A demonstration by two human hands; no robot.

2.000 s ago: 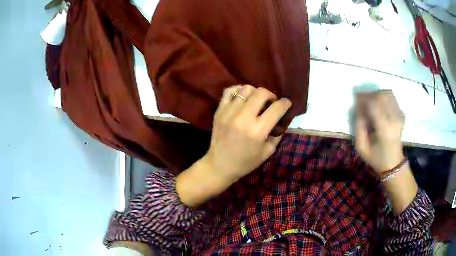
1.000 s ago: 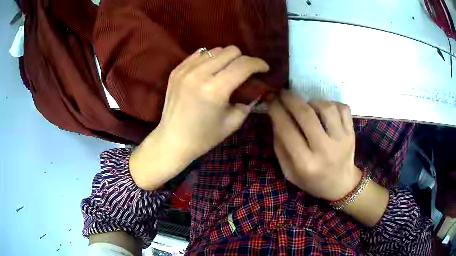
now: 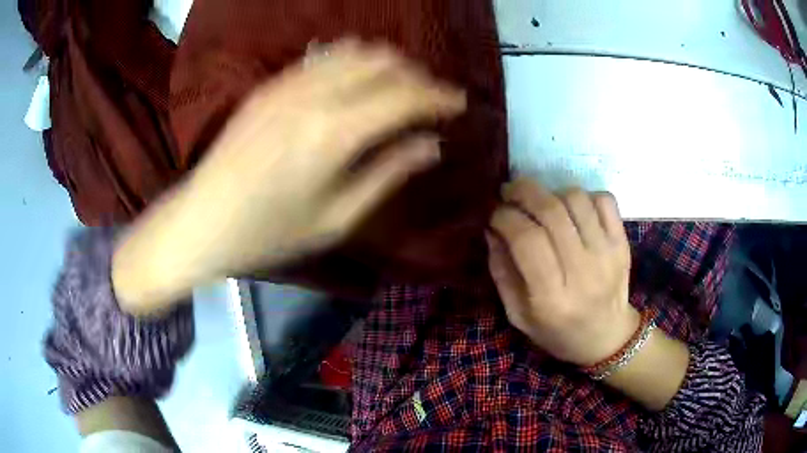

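Note:
The rust-brown ribbed garment piece [image 3: 434, 212] lies over the white table and hangs over its front edge onto the checked apron. Its bunched rest lies at the left. My left hand [image 3: 327, 133] is blurred above the cloth, fingers apart, with nothing seen in it. My right hand [image 3: 557, 257] is at the cloth's right edge by the table's front edge, fingers curled, with the fingertips at the cloth. Whether it pinches the cloth is partly hidden.
Red-handled scissors [image 3: 774, 26] lie at the upper right, cut off by the frame. The white table [image 3: 637, 133] has a dark seam line and small thread ends. The checked apron [image 3: 442, 372] is below. A pale blue-grey surface [image 3: 26, 292] is at left.
My right hand came from the right to the cloth's edge. My left hand has let go of the edge and moved up and left. The cloth now hangs lower over the table's front edge.

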